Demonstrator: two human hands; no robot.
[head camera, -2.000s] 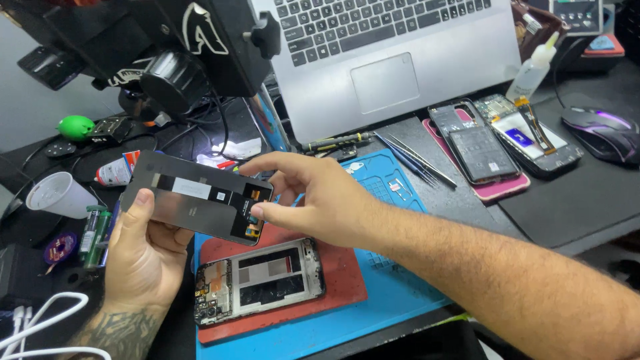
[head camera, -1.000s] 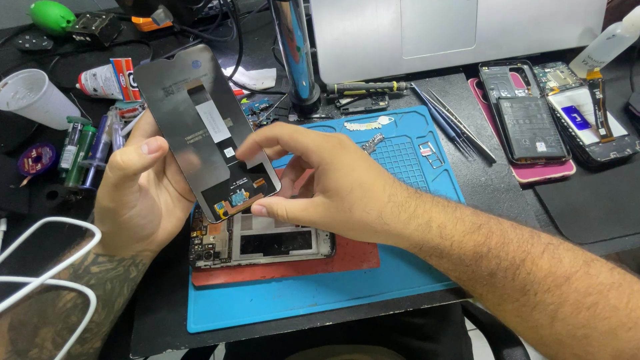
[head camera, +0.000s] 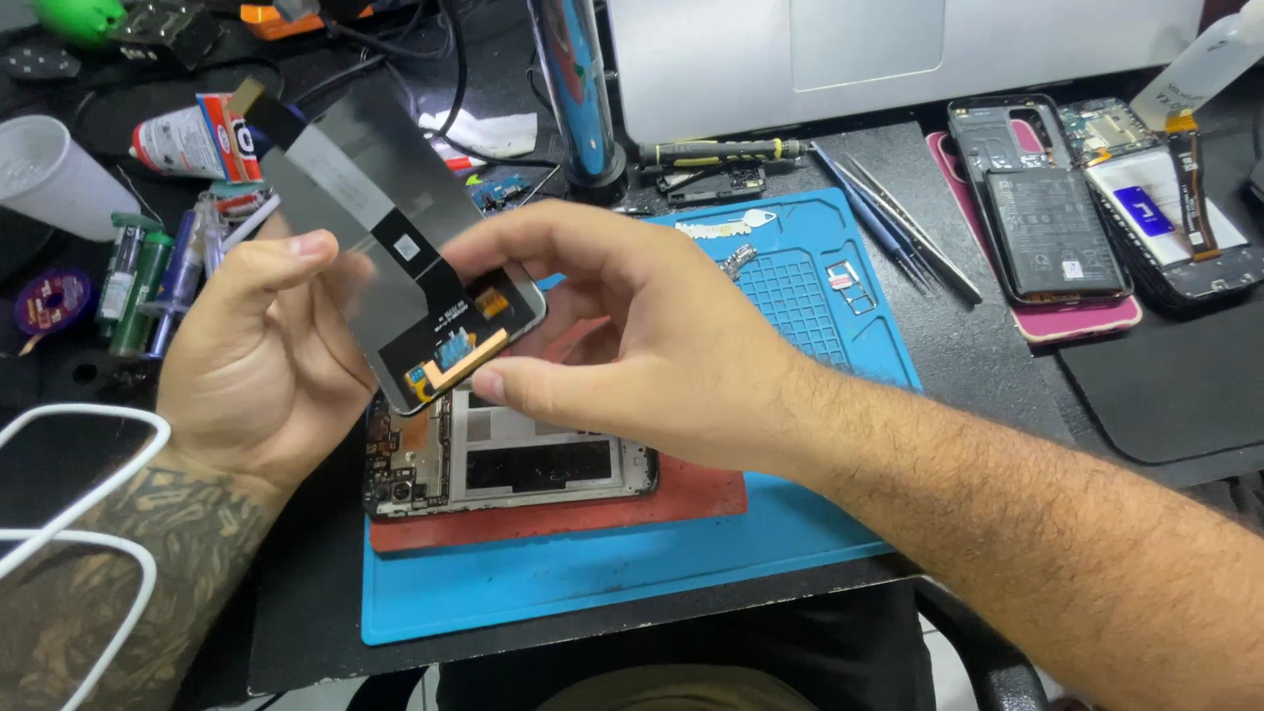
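Between my two hands a phone display panel (head camera: 395, 197) is tilted, its back with the flex cable facing me. My left hand (head camera: 267, 346) holds its left side, thumb raised off the back, fingers hidden behind. My right hand (head camera: 642, 336) pinches the lower right end near the connector, thumb at the bottom edge and fingers at the right edge. Beneath it, an opened phone body (head camera: 553, 464) with bare board and frame lies on a red pad (head camera: 691, 494), on top of a blue silicone repair mat (head camera: 592, 573).
A laptop (head camera: 711, 69) stands behind a metal post (head camera: 578, 99). Right of the mat lie tweezers (head camera: 913, 227) and two opened phones (head camera: 1062, 227) (head camera: 1150, 197). At left are a white cup (head camera: 59, 173), syringes (head camera: 143, 286) and a white cable (head camera: 79, 523). A screwdriver (head camera: 726, 151) lies behind the mat.
The display panel has turned in my hands, so its connector end now points lower and toward me. Both hands stay at the panel. The view has shifted down and closer to the mat.
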